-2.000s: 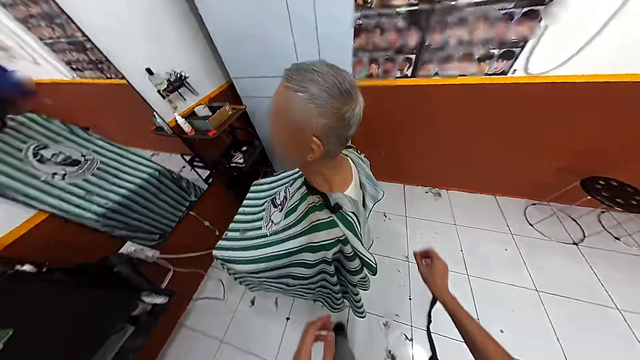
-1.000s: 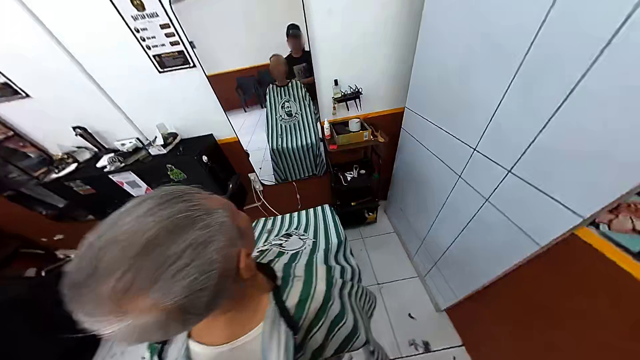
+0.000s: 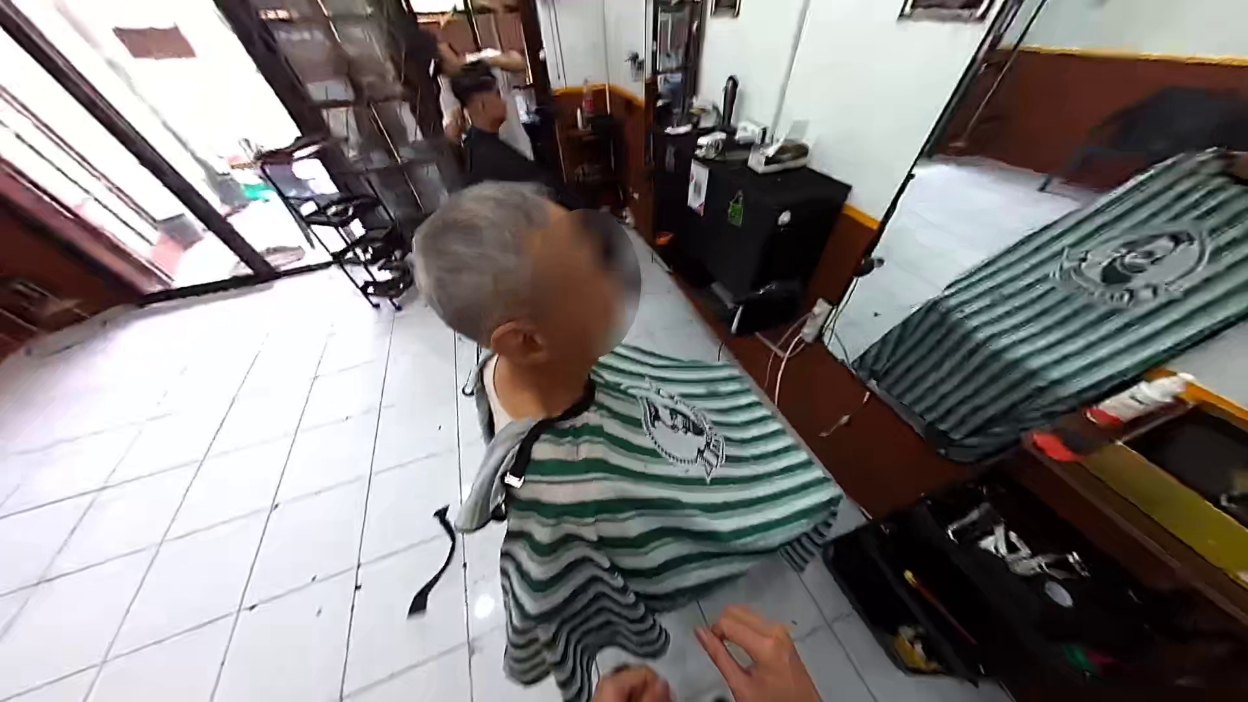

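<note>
In the head view a seated person with short grey hair (image 3: 478, 253) wears a green, white and black striped barber's cape (image 3: 673, 526), with a printed emblem. A black neck strap with a buckle (image 3: 515, 479) lies at the neck and shoulder. My right hand (image 3: 760, 655) is low in the view, near the cape's lower edge, thumb and fingers apart with nothing seen between them. Left of it, my left hand (image 3: 632, 684) has curled fingers and is cut off by the bottom edge, so its grip is unclear. A dark strip (image 3: 434, 565) shows against the floor tiles.
A wall mirror (image 3: 1033, 283) reflects the cape. At the lower right stands a trolley with tools (image 3: 1014, 556), below a shelf with a white bottle (image 3: 1141, 398). Behind are a black cabinet (image 3: 751, 224), a wheeled rack (image 3: 341, 219) and another seated person (image 3: 487, 127).
The view has swung widely. Two seconds ago my hands were well apart, the right one raised behind the seated person; one second ago neither showed. Now both are close together at the bottom.
</note>
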